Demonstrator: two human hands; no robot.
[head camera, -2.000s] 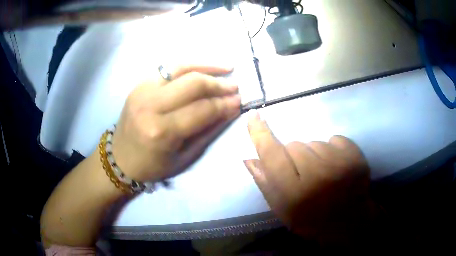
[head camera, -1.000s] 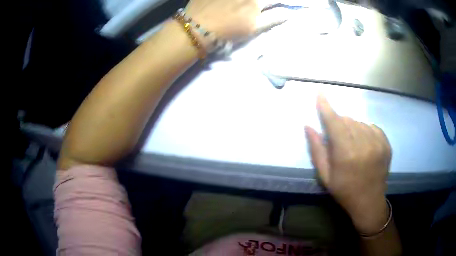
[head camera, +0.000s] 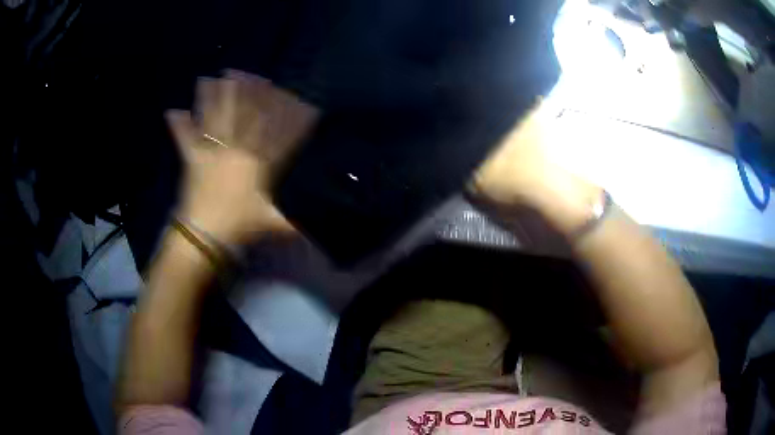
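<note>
A large black garment panel (head camera: 382, 93) lies over the left and middle of the table, its lower corner hanging at the near edge. My left hand (head camera: 234, 161) is blurred, its fingers spread on or just over the dark cloth at the left. My right hand (head camera: 518, 166) is at the cloth's right side. Its fingertips are blurred and partly hidden, so I cannot tell whether they grip the cloth.
The white table (head camera: 663, 178) and glaring machine bed (head camera: 671, 89) show at the right. Blue-handled snips (head camera: 751, 174) lie at the far right. Pale and dark cut pieces (head camera: 285, 323) are heaped at lower left, beside the wearer's lap (head camera: 433, 348).
The black panel now covers the left and middle of the table. My left hand has come down and left from the needle area, fingers spread. My right hand has moved up and slightly left.
</note>
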